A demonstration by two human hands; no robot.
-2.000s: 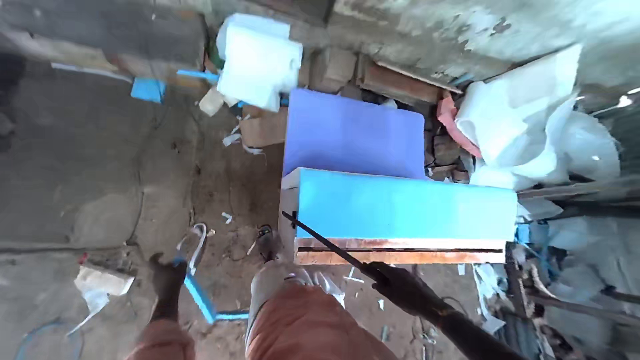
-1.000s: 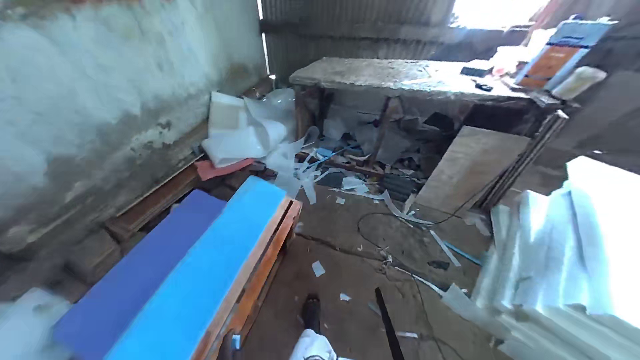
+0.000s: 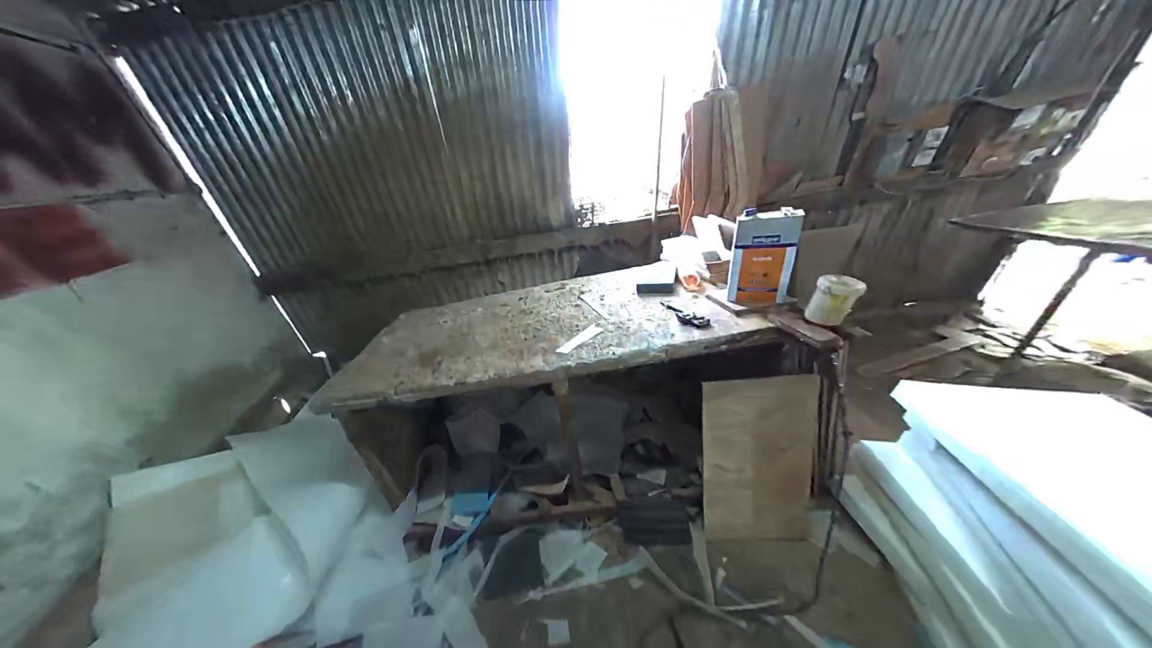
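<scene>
Neither of my hands shows in the head view now. Ahead stands a workbench (image 3: 486, 346) with a worn, stained top. On it lie a white strip (image 3: 580, 338), a small black tool or clip (image 3: 691, 317) and a dark box-shaped block (image 3: 656, 279). At its right end, a rectangular metal can (image 3: 763, 256) with an orange panel stands upright. Beside the can is a white plastic tub (image 3: 834, 300) with a stained side. The blue-topped bench and the long dark blade-like tool of the earlier views are out of sight.
A wooden board (image 3: 760, 459) leans under the bench's right side. Scraps (image 3: 562, 553) litter the floor below. White foam sheets (image 3: 1017, 504) are stacked at right, and crumpled white sheeting (image 3: 207, 540) lies at left. Corrugated metal walls (image 3: 360, 135) rise behind; a table (image 3: 1071, 223) stands far right.
The view has swung up from the floor to the workbench. Two seconds ago my right hand held a long dark tool over the blue-topped bench; both hands have left the view.
</scene>
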